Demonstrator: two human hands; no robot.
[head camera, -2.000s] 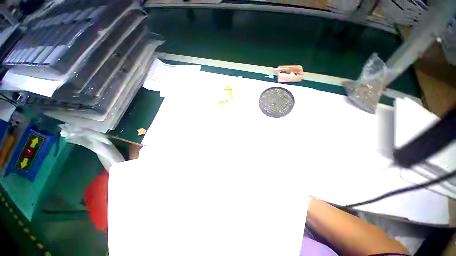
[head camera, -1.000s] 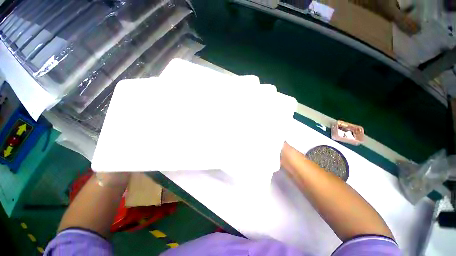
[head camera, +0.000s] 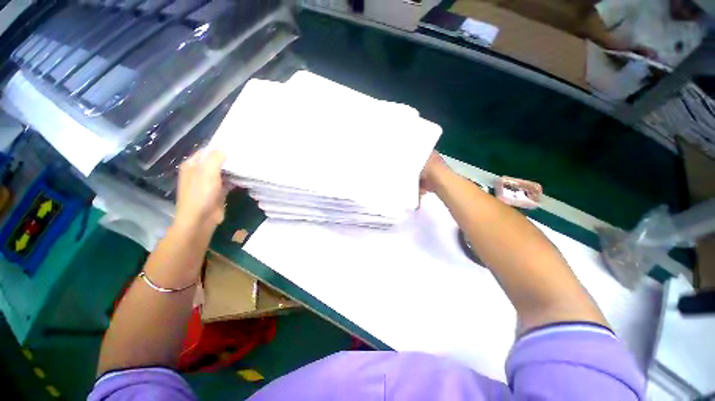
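Note:
A stack of several flat white panels (head camera: 329, 145) with rounded corners lies or is held over the far left part of the white bench top. Its layers are slightly out of line. My left hand (head camera: 202, 184) grips the stack's left end. My right hand (head camera: 427, 174) is at its right end, with the fingers mostly hidden by the panels. Whether the stack rests fully on the bench cannot be told.
Stacked dark trays in clear plastic (head camera: 149, 70) stand at the left. A pinkish box (head camera: 517, 192) is at the back edge. The screw dish (head camera: 470, 244) is mostly behind my right forearm. A clear bag (head camera: 631, 249) is at the right. A person's hand shows at the top right.
Both hands have come into view around the panel stack. The stack has moved forward, away from my body, and its layered front edge now shows. The camera view has turned.

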